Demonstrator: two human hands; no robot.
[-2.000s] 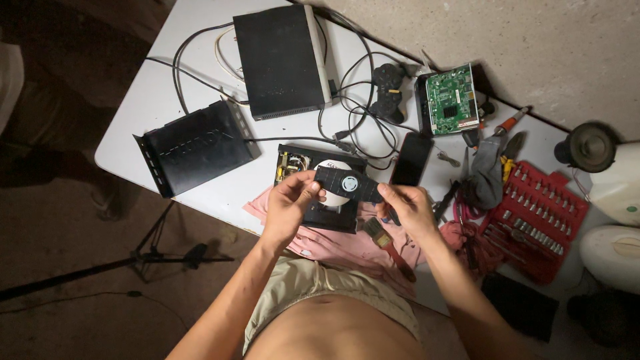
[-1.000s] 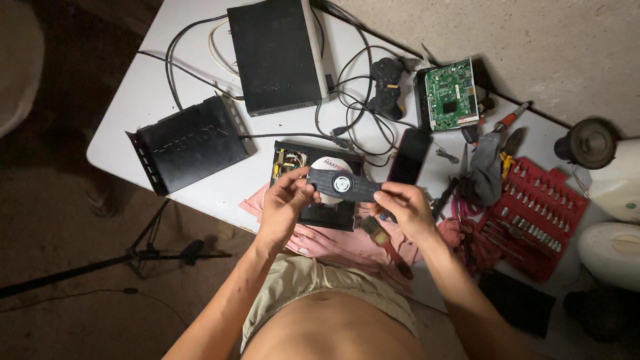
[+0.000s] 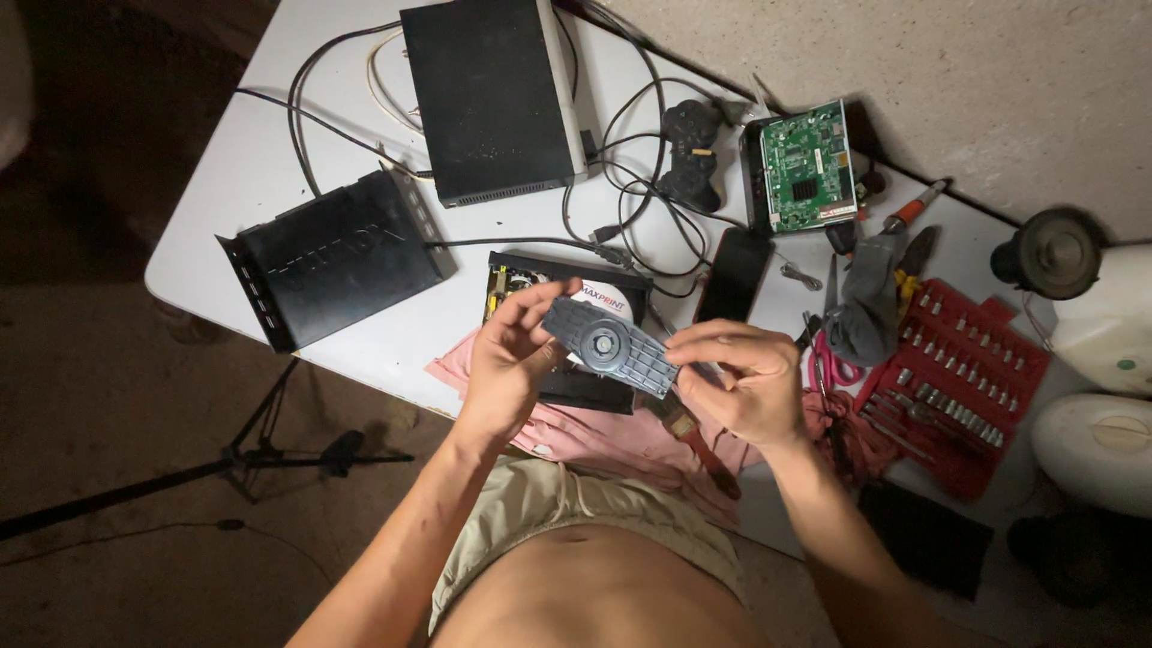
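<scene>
A dark grey plastic disc clamp bracket (image 3: 608, 346) with a round hub in its middle is held tilted between both hands. My left hand (image 3: 515, 360) grips its left end, and my right hand (image 3: 743, 380) pinches its right end with fingertips and thumb. Directly beneath lies an opened disc player (image 3: 589, 393) with a white disc (image 3: 605, 297) in it and part of its circuitry showing at the left. The player rests partly on a pink cloth (image 3: 589, 441). A paintbrush (image 3: 693, 441) with a red handle lies on that cloth, below my right hand.
On the white table (image 3: 504, 218) are a black metal cover (image 3: 337, 256), a larger black device (image 3: 495, 99), tangled cables, a game controller (image 3: 691, 155), a phone (image 3: 733, 274), a green circuit board (image 3: 805, 166), a soldering iron (image 3: 918, 205) and a red socket set (image 3: 958, 387). A black tripod (image 3: 243, 459) stands left.
The bracket has turned in my hands, its right end now lower than its left, and it shows a lighter, ribbed face. Both hands still hold it.
</scene>
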